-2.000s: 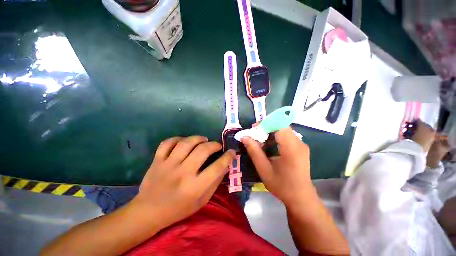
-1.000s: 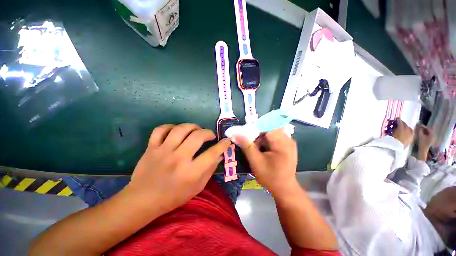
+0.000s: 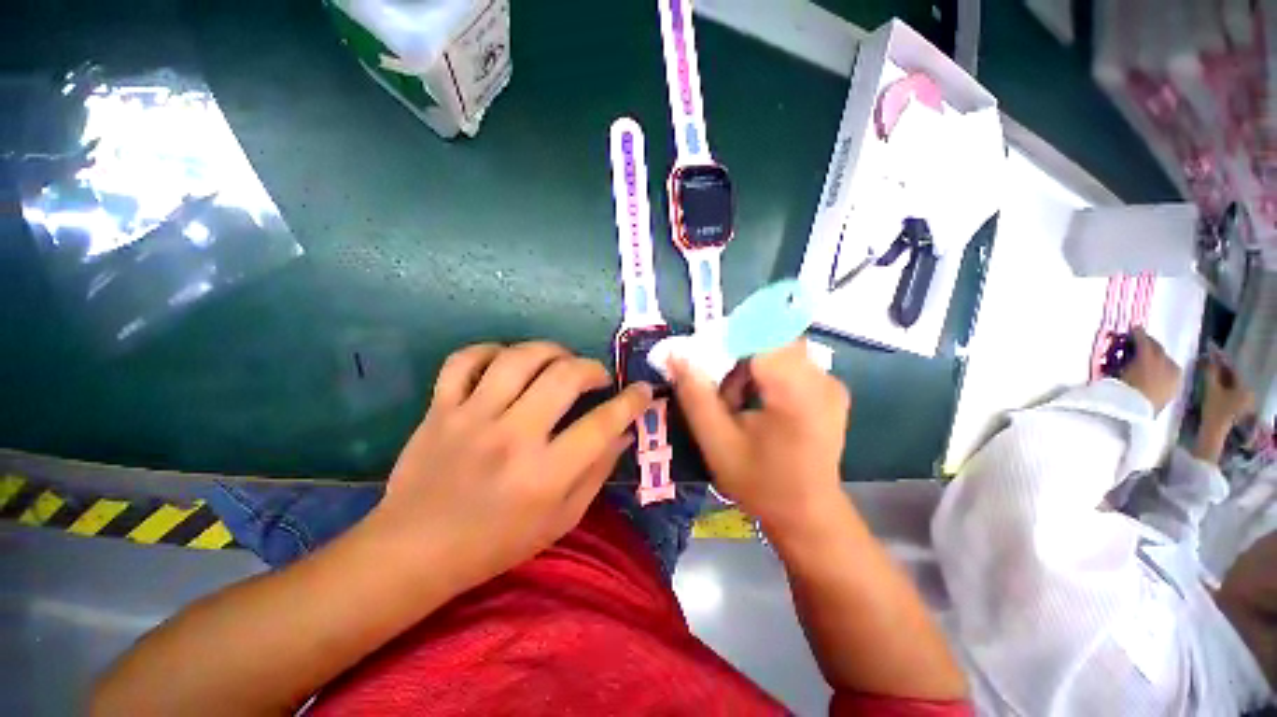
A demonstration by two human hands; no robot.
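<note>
A smartwatch (image 3: 643, 357) with a dark square face and orange-red rim lies flat on the green mat, its white-and-purple strap pointing away from me. My left hand (image 3: 511, 448) holds it at its left and lower edge, thumb and finger at the pink strap end. My right hand (image 3: 773, 427) grips a pale blue-green tool (image 3: 766, 318) and a white cloth (image 3: 696, 357), whose tip touches the watch face. The hand hides part of the tool. A second smartwatch (image 3: 702, 207) lies just beyond, its lower strap partly covered by cloth and hand.
A shallow white box (image 3: 849, 179) at right holds a pink round item, white cloth and a black-handled item. A white bottle (image 3: 441, 63) with a printed label stands at the top. A clear plastic bag (image 3: 161, 196) lies left. Another person's sleeve (image 3: 1050, 490) and hands are at right.
The view has shifted slightly. The tool's angle has changed a little, and the cloth tip has moved slightly on the watch face. My left hand keeps its hold on the watch.
</note>
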